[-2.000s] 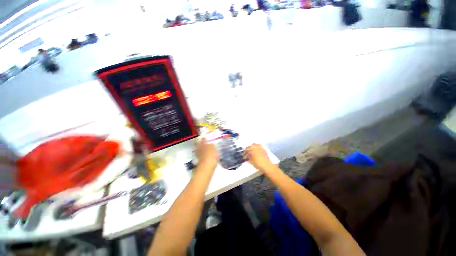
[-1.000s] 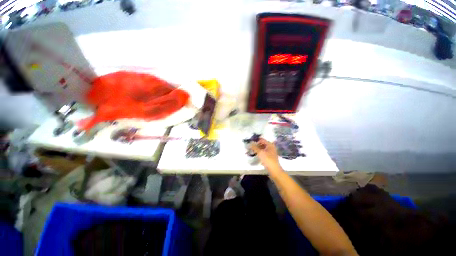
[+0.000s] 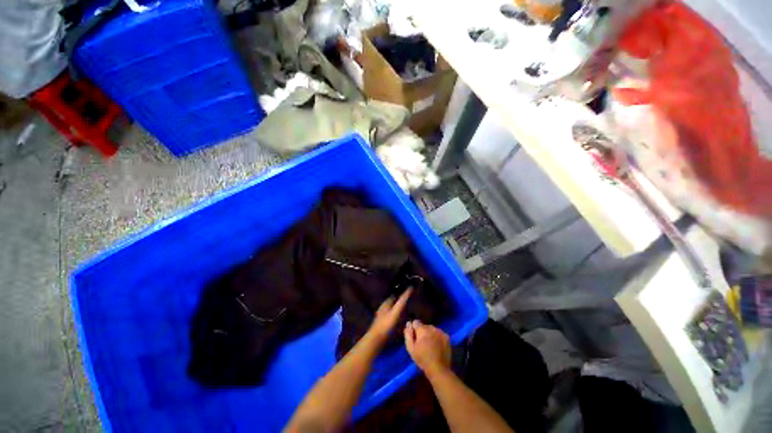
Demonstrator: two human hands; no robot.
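Dark brown garments (image 3: 279, 279) lie in a loose heap inside a blue plastic bin (image 3: 216, 203). Pale metallic lines, perhaps zippers, show on the cloth. My left hand (image 3: 391, 311) is at the right part of the heap, its fingers against the dark cloth; whether they grip it is unclear. My right hand (image 3: 428, 345) is just beside it, to the right, over the bin's near right edge, with curled fingers. What its fingertips hold, if anything, is hidden or blurred.
White tables (image 3: 592, 199) at right carry a red plastic bag (image 3: 698, 93), a long reddish tool (image 3: 656, 203) and a pile of small metal parts (image 3: 718, 338). Behind the bin are another blue bin (image 3: 173, 72), a red stool (image 3: 80, 110), a carton (image 3: 410, 89) and pale cloth (image 3: 326, 118).
The view has swung from the machine and table to the bin on the left. My right hand has left the small parts; my left hand is back in view beside it.
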